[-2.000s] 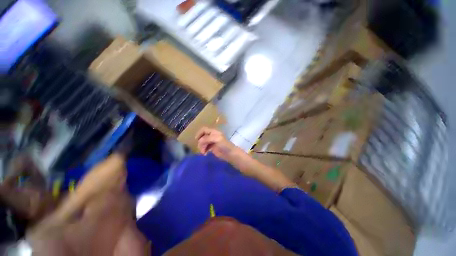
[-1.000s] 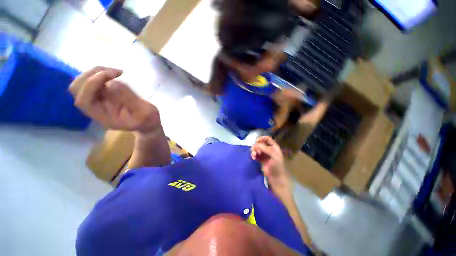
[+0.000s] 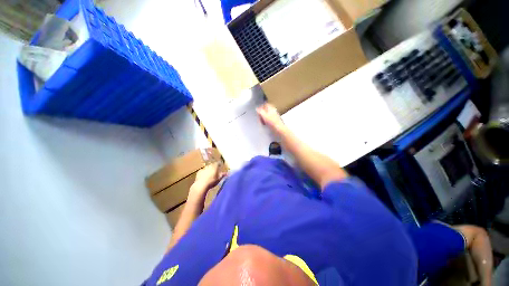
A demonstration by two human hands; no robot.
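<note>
An open brown carton (image 3: 312, 72) stands at the top centre, with a black gridded content (image 3: 261, 55) and a white sheet (image 3: 301, 25) inside. My right hand (image 3: 269, 115) is at the carton's near lower corner; whether it touches the carton is unclear. My left hand (image 3: 209, 174) hangs low at the left, in front of stacked closed cartons (image 3: 173, 177). Its fingers look curled, and the frame does not show whether it holds anything. Both hands are small and somewhat blurred.
Stacked blue bins (image 3: 120, 78) stand at the upper left. A white bench (image 3: 346, 125) at the right bears dark parts (image 3: 416, 72). A wide round duct mouth (image 3: 495, 142) is at the right edge. Another person's arm (image 3: 479, 246) shows at the lower right. Yellow-black tape (image 3: 200, 125) marks the floor.
The view has swung to the blue bins, the carton with the white sheet and the bench. My left hand has dropped from its raised position. The other person now shows only at the lower right.
</note>
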